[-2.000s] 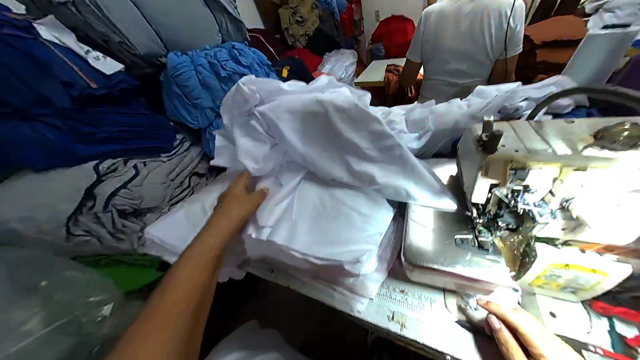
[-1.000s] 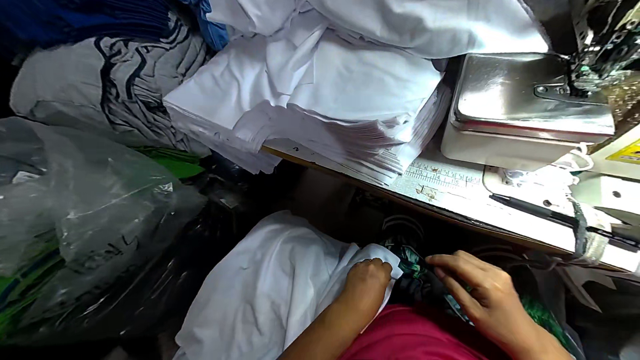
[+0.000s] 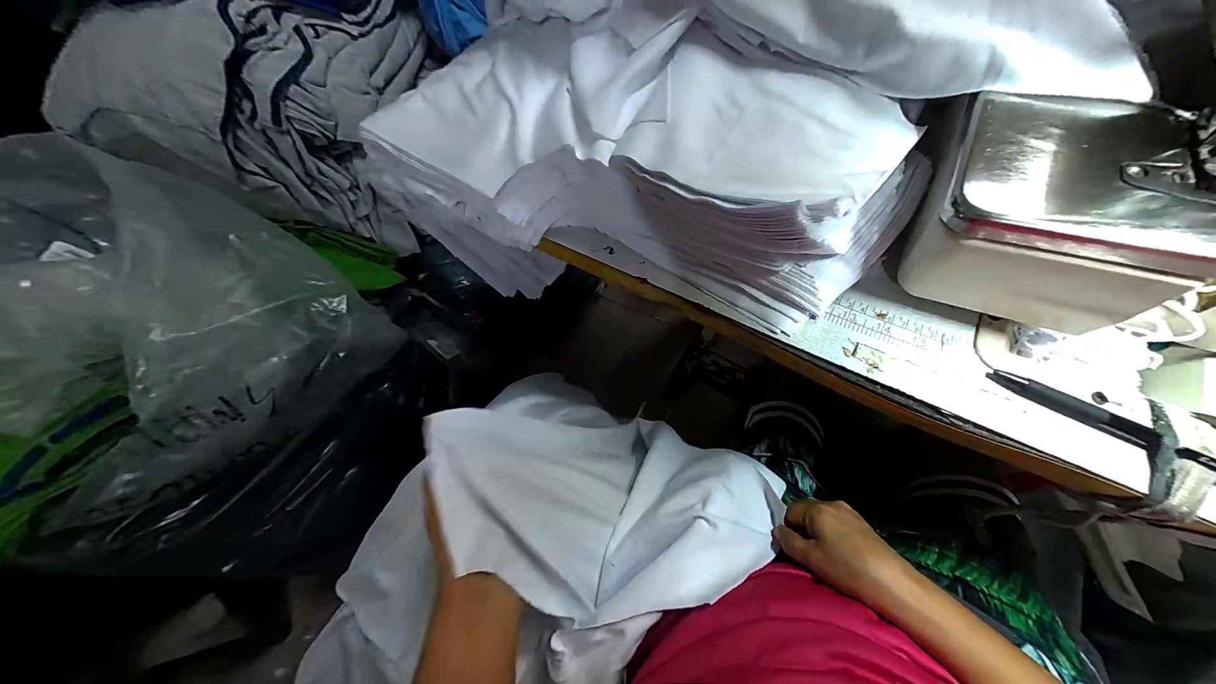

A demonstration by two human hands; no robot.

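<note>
A white fabric piece (image 3: 560,513) with a seam lies spread over my lap, on more white cloth. My left hand (image 3: 442,546) is under its left part; the cloth hides most of the fingers. With bent fingers, my right hand (image 3: 826,541) pinches the piece's right edge, beside my pink shirt (image 3: 788,636). On the table above is a thick stack of white cut fabric (image 3: 760,142), with loose white cloth (image 3: 912,38) across its top. The metal bed of a sewing machine (image 3: 1054,161) stands right of the stack.
A printed ruler scale (image 3: 879,323) runs along the table by its wooden edge (image 3: 950,427). A black pen (image 3: 1073,408) lies near the machine. Clear plastic bags (image 3: 218,313) fill the left side, below a heap of grey fabric with dark stripes (image 3: 285,104).
Since two seconds ago, my left hand has left the stack and my right hand the machine. Over the last second, the white piece has been spread open between my hands. The view has tilted down.
</note>
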